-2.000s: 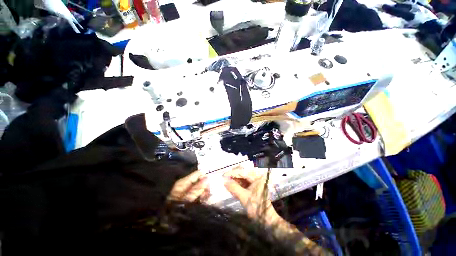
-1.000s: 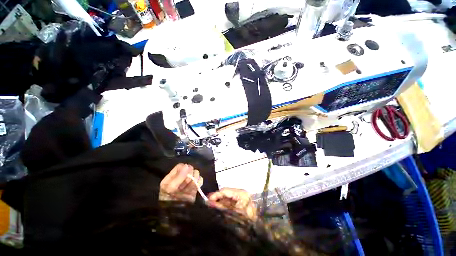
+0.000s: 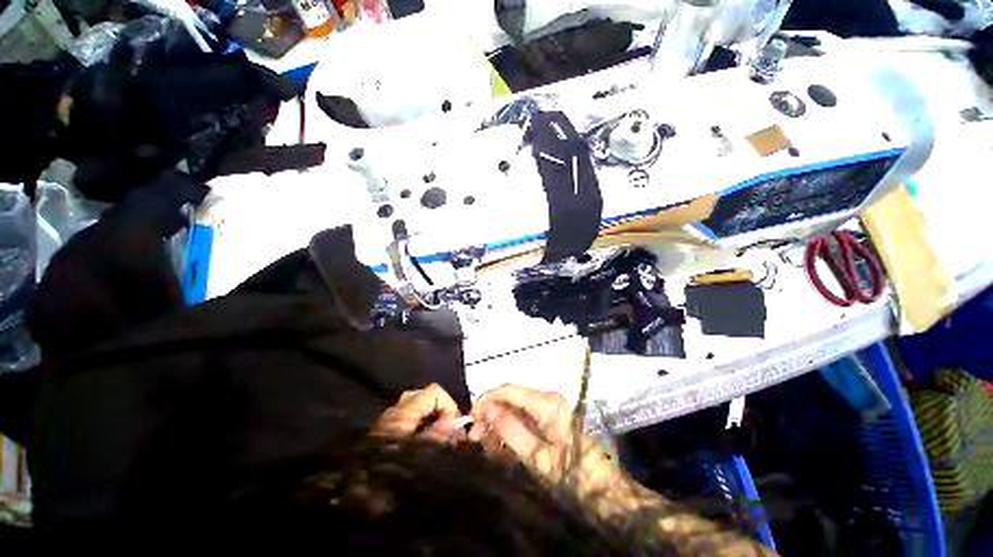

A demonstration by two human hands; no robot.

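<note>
My left hand [image 3: 419,416] and my right hand [image 3: 525,422] meet at the front edge of the machine bed [image 3: 523,375]. Their fingertips pinch a small white strip [image 3: 466,421] between them. Dark hair covers the lower parts of both hands. The dark garment [image 3: 240,381] lies at left, its edge beside my left hand and reaching the presser foot area [image 3: 436,294]. A pile of black labels [image 3: 604,305] lies on the bed under the machine head [image 3: 479,185].
Right of the labels are a dark square patch [image 3: 727,309], a small yellow tool [image 3: 721,277] and red-handled scissors [image 3: 845,269]. A black strip [image 3: 571,196] with pins hangs over the head. A blue basket [image 3: 909,457] stands below the table edge at right.
My hands have come together; the white strip, stretched visibly between them a second ago, now shows only as a short bit at the fingertips. My right hand has moved up slightly.
</note>
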